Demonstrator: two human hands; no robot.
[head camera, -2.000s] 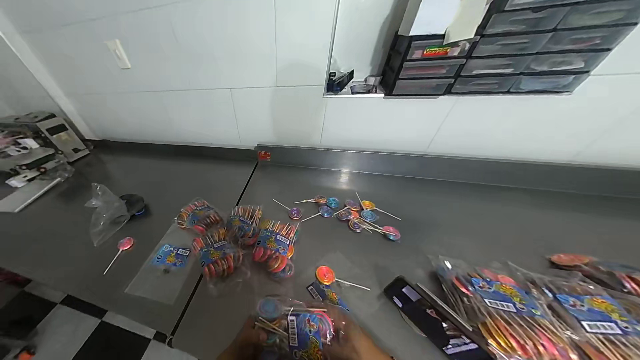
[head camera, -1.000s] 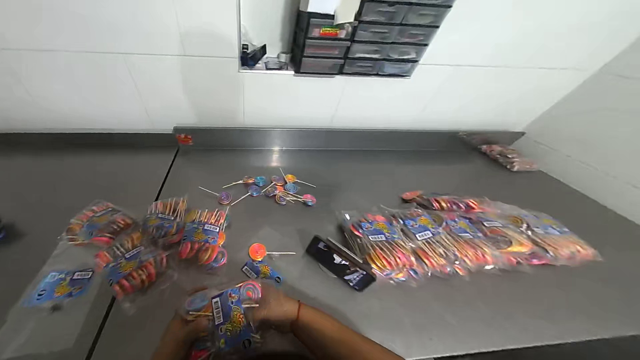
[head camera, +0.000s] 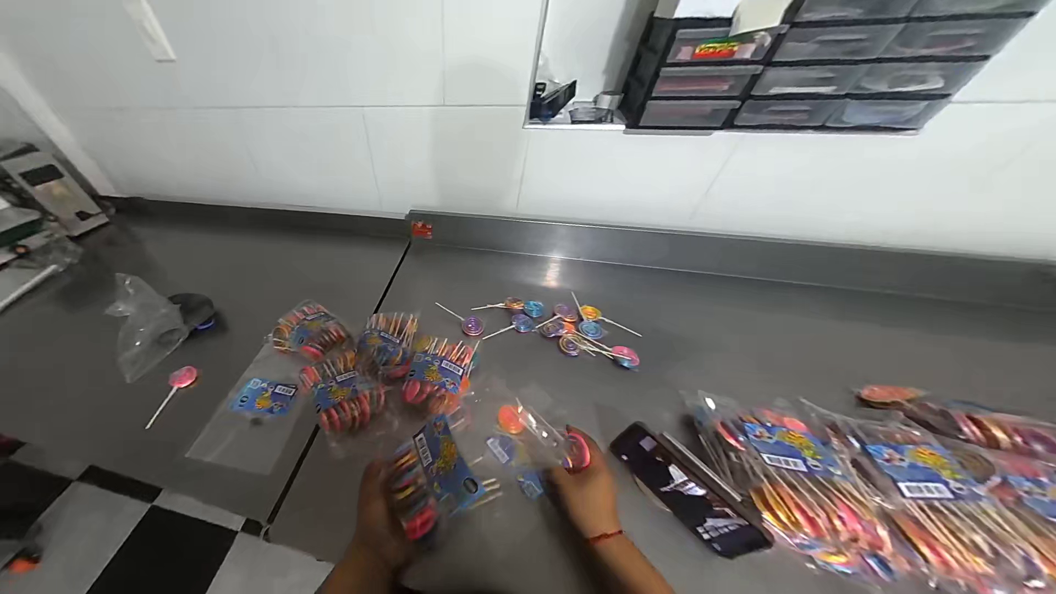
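My left hand (head camera: 384, 511) grips a clear bag of lollipops (head camera: 417, 495) with a blue printed card (head camera: 447, 464) on it. To the right, my right hand (head camera: 586, 487), a red string bracelet at its wrist, holds a pink lollipop (head camera: 577, 450) and seems to touch clear film. An orange lollipop (head camera: 511, 419) lies between and beyond the hands, partly under plastic. Several filled lollipop bags (head camera: 348, 400) lie ahead of my left hand. Loose lollipops (head camera: 569, 326) are scattered farther back. A flat clear bag with a blue card (head camera: 264, 398) rests at the left.
A black phone (head camera: 691, 491) lies right of my right hand, beside large lollipop packs (head camera: 813, 487). On the left are a single pink lollipop (head camera: 183, 378), a crumpled clear bag (head camera: 144, 326) and a dark round object (head camera: 196, 312). Small drawers (head camera: 792, 70) stand in the wall recess.
My hands have moved apart; both were at the bag a second ago. My right hand now holds a pink lollipop to the right. The view has swung left since a second ago.
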